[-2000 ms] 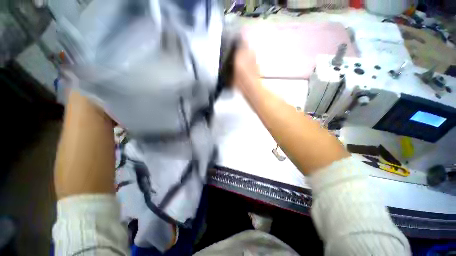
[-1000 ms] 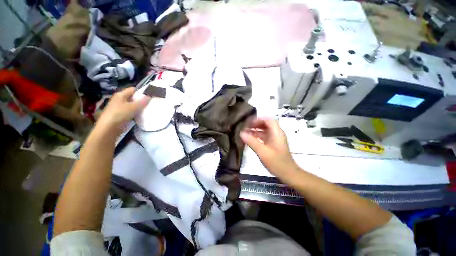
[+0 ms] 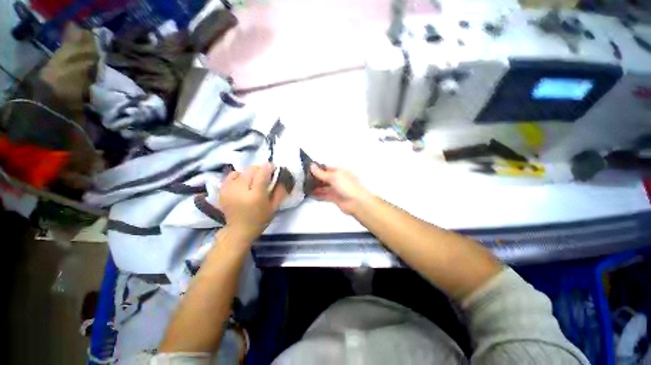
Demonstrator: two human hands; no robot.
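The striped garment point(image 3: 153, 207), pale grey-white with dark brown stripes, lies in folds at the left of the table and hangs over its front edge. My left hand point(image 3: 248, 197) grips its right end, with a dark piece showing at the fingertips. My right hand point(image 3: 337, 187) pinches a dark brown edge or strip point(image 3: 310, 172) at the garment's right end, close to my left hand. Both hands are left of and in front of the needle area point(image 3: 403, 133). The fingertips are slightly blurred.
The white sewing machine point(image 3: 457, 78) with its lit screen stands at the right. Yellow snips point(image 3: 520, 169) and dark strips point(image 3: 485, 151) lie right of the needle. A ruler tape point(image 3: 328, 251) runs along the front edge. A fabric pile point(image 3: 135, 64) is at the left, a blue crate point(image 3: 605, 306) below right.
The brown fabric part no longer shows in front of my right hand. The garment has shifted left and lies more bunched. My hands have come close together on its right end. The view has shifted.
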